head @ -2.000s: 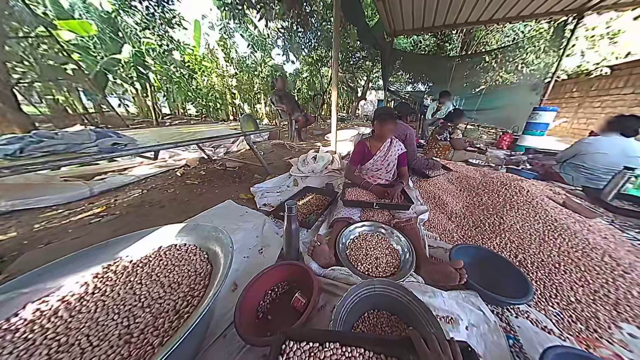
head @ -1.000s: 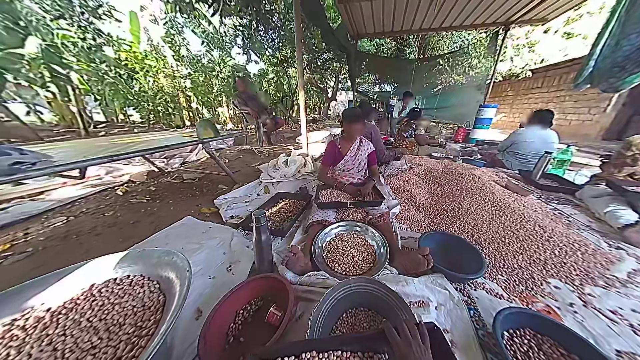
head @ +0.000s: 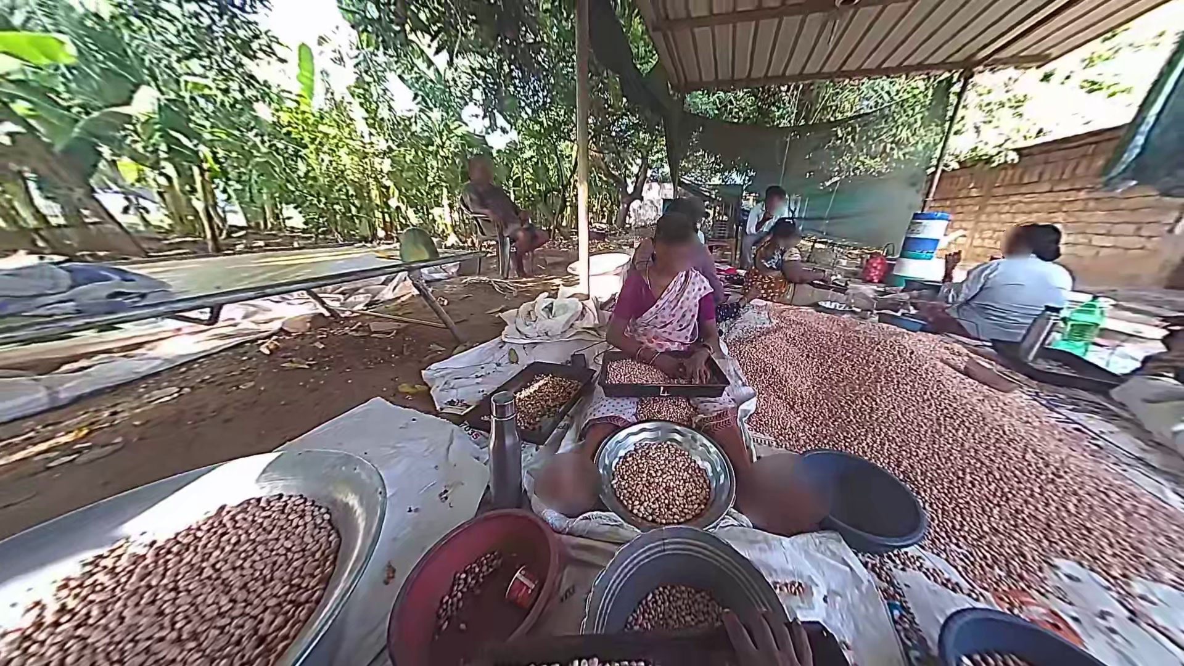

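At the bottom edge one of my hands (head: pixel 766 640), seemingly the right, rests on or over a black tray (head: pixel 689 647) that holds pale nuts or seeds; whether it grips anything is hidden. My other hand is out of the picture. Just beyond the tray stands a grey basin (head: pixel 610 578) with nuts inside. Left of it is a dark red basin (head: pixel 407 610) with some nuts and a small red container (head: pixel 523 587). A large metal pan (head: pixel 365 490) heaped with brown nuts fills the lower left.
A person (head: pixel 668 305) sits opposite, hands in a black tray (head: pixel 661 389), behind a steel bowl (head: pixel 606 453) of nuts. A steel bottle (head: pixel 504 450), dark blue basin (head: pixel 869 499) and broad nut heap (head: pixel 925 416) surround them. Other people sit farther back near a brick wall (head: pixel 1064 190).
The view has swung right and then partly back. My visible hand stays near the tray at the bottom edge. The person opposite has moved their hands toward the right side of their tray.
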